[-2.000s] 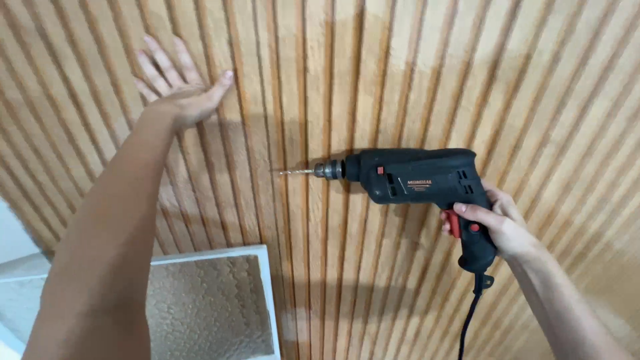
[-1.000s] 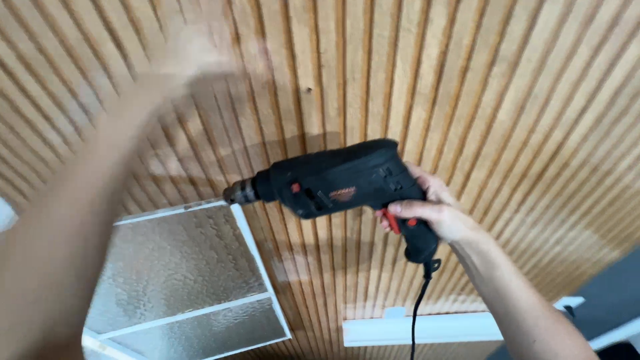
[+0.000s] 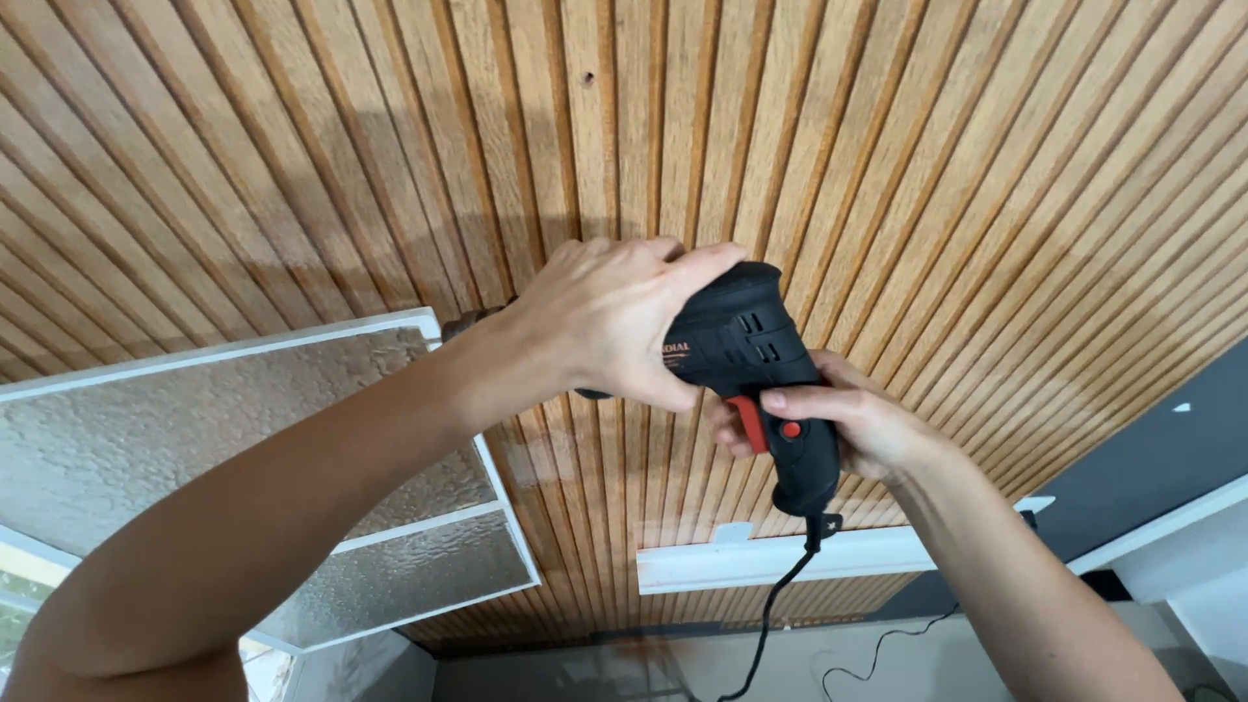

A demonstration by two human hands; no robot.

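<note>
A black corded power drill (image 3: 746, 327) with a red trigger lies across the view, its chuck pointing left. My right hand (image 3: 868, 414) grips its handle, with fingers by the trigger. Over the middle of the drill's body my left hand (image 3: 624, 317) is closed, thumb below and fingers on top. My left forearm and hand hide much of the drill's front; the chuck (image 3: 473, 322) shows partly behind the wrist, and the bit is out of sight. Behind the drill is a ribbed wood slat panel (image 3: 643, 156) with a small drilled hole (image 3: 588, 77) above.
A white-framed textured glass window (image 3: 390, 458) stands at the left, close to the chuck. Low in view, a white rail (image 3: 780, 561) crosses the slats. The drill's black cord (image 3: 770, 604) hangs down, and a thin cable (image 3: 887, 643) lies lower right, near a dark grey panel (image 3: 1150, 439).
My left hand, spread on the slats two seconds ago and blurred in motion one second ago, has come onto the drill's body. My right hand has kept its grip. The view has shifted, showing more lower down.
</note>
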